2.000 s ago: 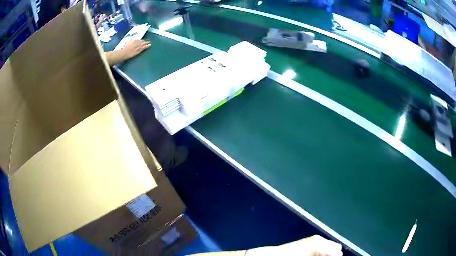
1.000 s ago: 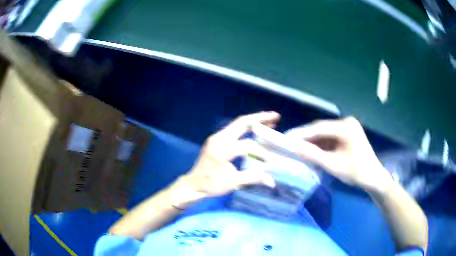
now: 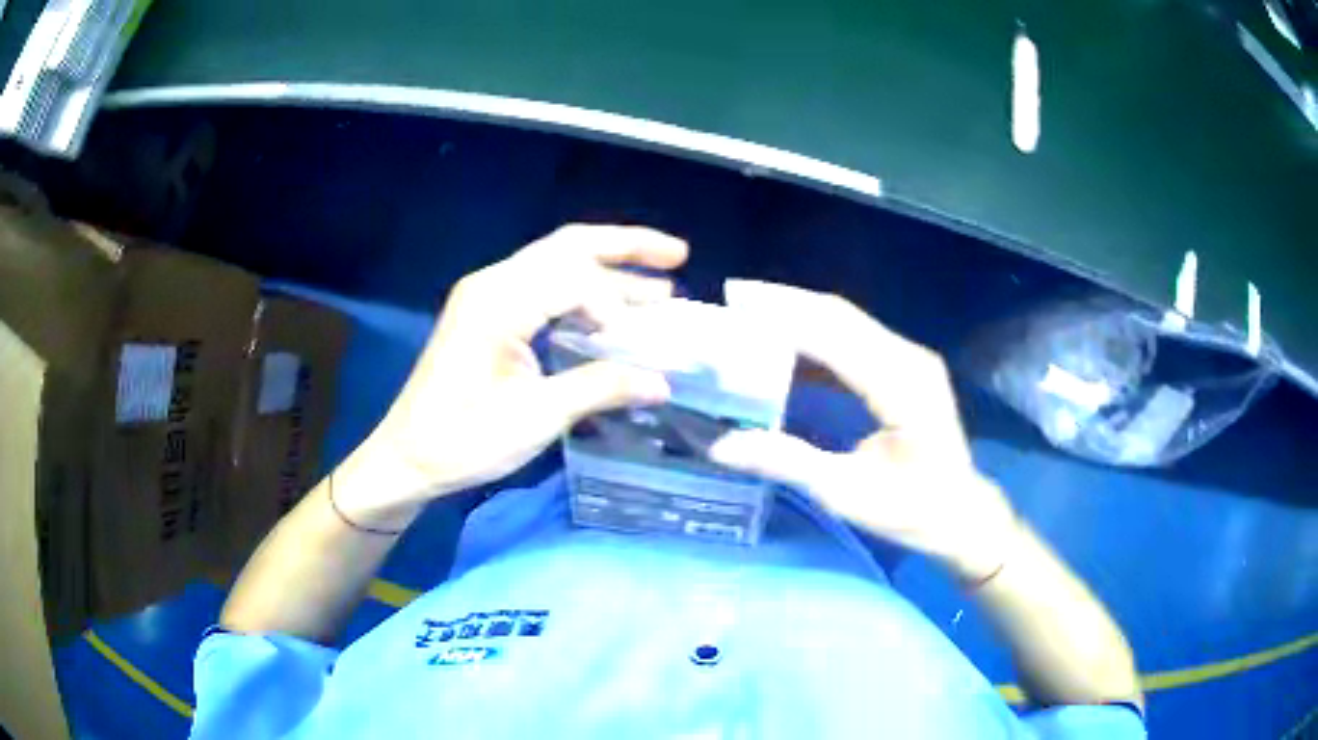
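A retail box [image 3: 672,492] stands upright at my lap, against the light blue uniform. Its grey printed side with small text faces me, and its white upper end lies between my hands. My left hand [image 3: 528,347] grips the box's left side, thumb across the near face. My right hand [image 3: 867,419] grips the right side, thumb on the near face and fingers at the top. The far side of the box is hidden, and the top is blurred by glare.
The green bench [image 3: 651,72] with pale edging runs across the top. White slips [image 3: 1025,94] lie on it. A clear plastic bag [image 3: 1113,383] with white bits hangs at its edge on the right. Brown cartons [image 3: 159,477] stand at left. A white stack [image 3: 58,72] is at upper left.
The view has tilted down from the bench to my lap. Both hands are now on the box's two sides; one second ago my right hand was at its upper end. The box now stands more upright.
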